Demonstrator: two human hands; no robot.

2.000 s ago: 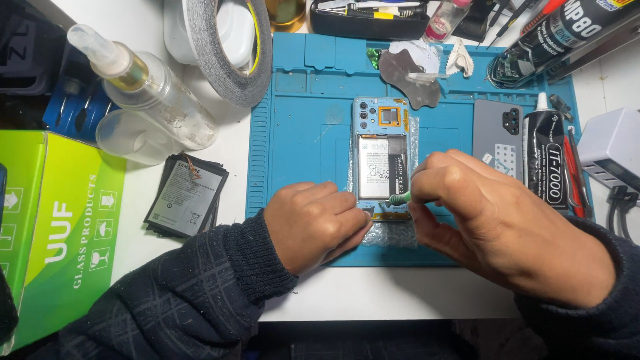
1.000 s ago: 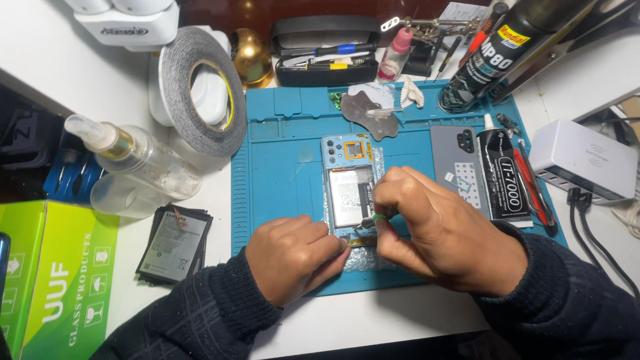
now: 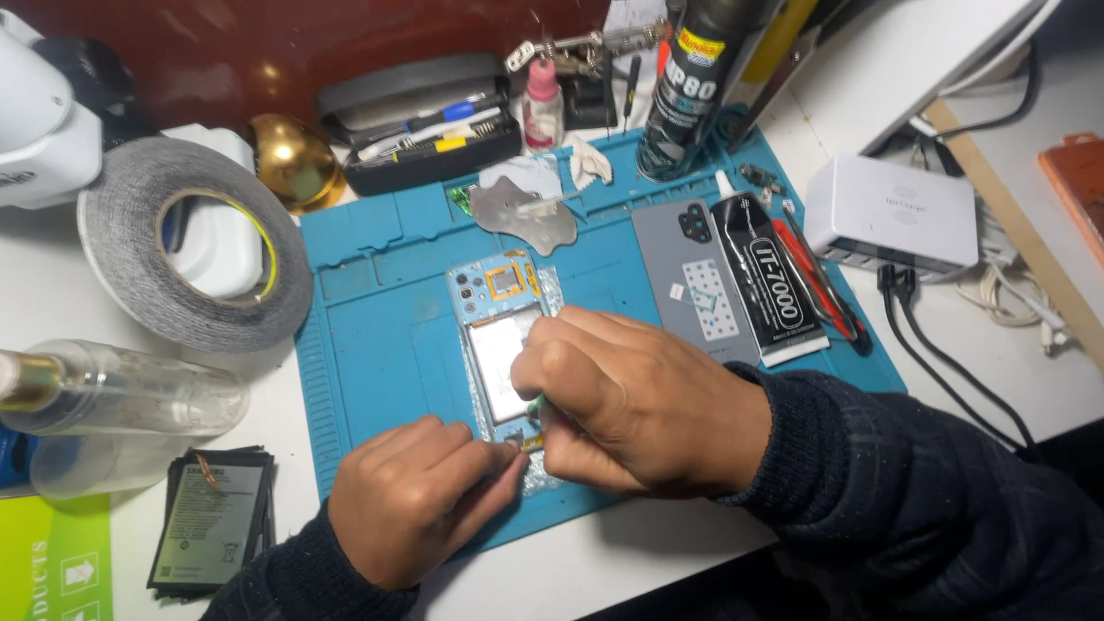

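Observation:
An opened smartphone with its battery exposed lies on bubble wrap over a blue silicone repair mat. My left hand presses its thumb and index fingertips at the phone's lower end, beside a gold-coloured flex part. My right hand is over the phone's lower right side, its fingers closed around a small green tool, mostly hidden by the fingers. Whether the tool's tip touches the phone cannot be told. A grey phone back cover lies right of the phone.
Right of the cover are a black glue tube, tweezers and a white charger. Behind stand a spray can, a tool case and a thin metal plate. A tape roll, bottle and stacked batteries are left.
The view has shifted and tilted. Both hands stay at the phone's lower end, with the green tool still in my right hand.

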